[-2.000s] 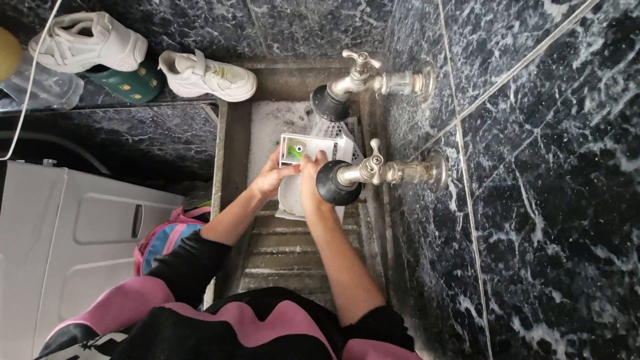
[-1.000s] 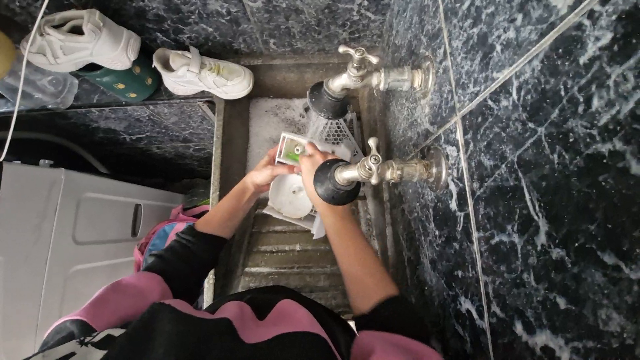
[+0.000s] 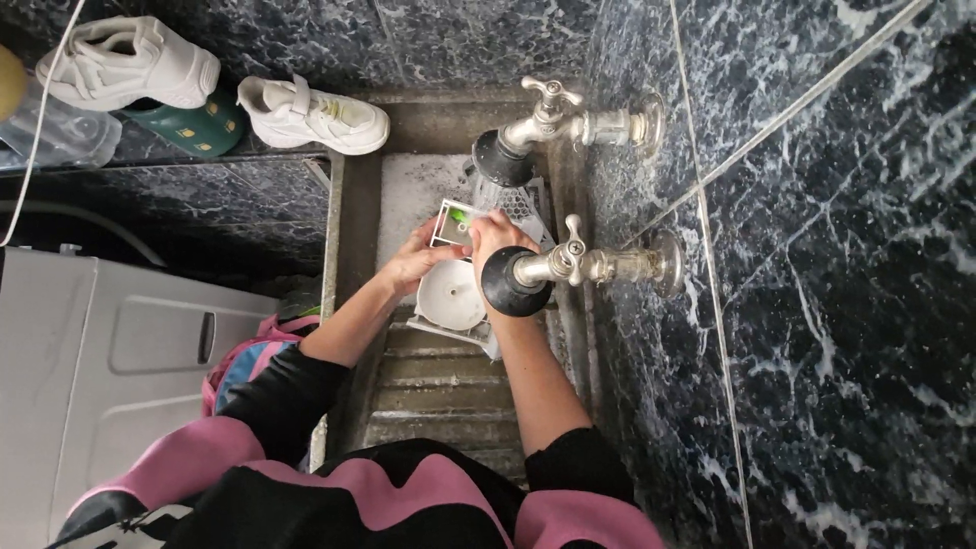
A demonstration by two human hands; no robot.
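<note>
My left hand (image 3: pixel 415 258) grips the left side of a white plastic frame-like tray (image 3: pixel 444 223), which has a bright green spot inside. On the tray's right side lies my right hand (image 3: pixel 499 232), its fingers bent over the edge; the near tap's black nozzle partly covers its wrist. Below the hands a round white dish (image 3: pixel 451 294) with a small hole in its middle rests on a white plastic rack (image 3: pixel 490 343). Water runs from the far tap (image 3: pixel 503 158) over a white perforated part (image 3: pixel 526 202) behind my right hand.
The near tap (image 3: pixel 518 280) juts in from the tiled wall above my right wrist. A concrete sink (image 3: pixel 351 229) with a ribbed washboard (image 3: pixel 438 396) surrounds the hands, with suds at its far end. White shoes (image 3: pixel 316 116) stand on the ledge, beside a green container (image 3: pixel 194 126).
The white tray has turned and tilted a little in my hands. The round white dish, largely covered two seconds ago, shows more fully below them.
</note>
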